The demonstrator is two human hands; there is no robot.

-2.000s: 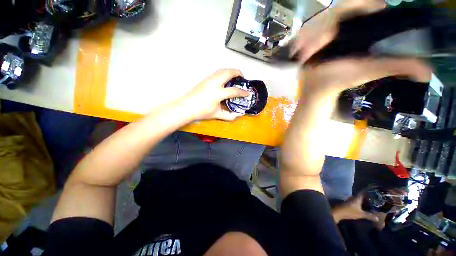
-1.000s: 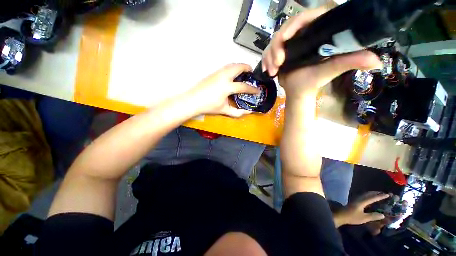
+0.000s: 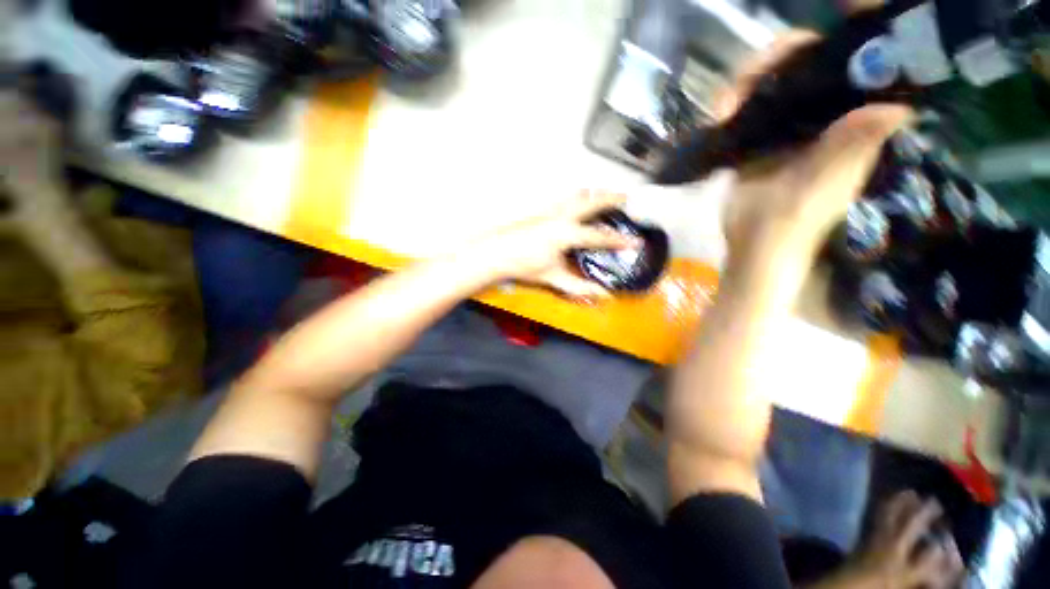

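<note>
A round black housing (image 3: 652,255) lies open side up on the bench by the orange tape, with a silvery board inside. My left hand (image 3: 558,251) holds it from the left, fingers over its rim. My right hand (image 3: 766,127) is wrapped around a thick black electric screwdriver (image 3: 806,86) with a pale round label. The driver's dark front end (image 3: 679,168) is above and to the right of the housing, apart from it, near the screw feeder (image 3: 637,94). The picture is blurred; no screw can be made out.
More black units stand at the upper left (image 3: 167,121) and at the right (image 3: 881,293). The bench edge carries orange tape (image 3: 553,313). Another person's arm (image 3: 46,196) shows at far left, and another person's hand (image 3: 910,547) at lower right.
The view has shifted, so the bench sits further right and lower. The driver, swung in from the feeder to the housing one second ago, is now apart from the housing. My left hand still holds the housing.
</note>
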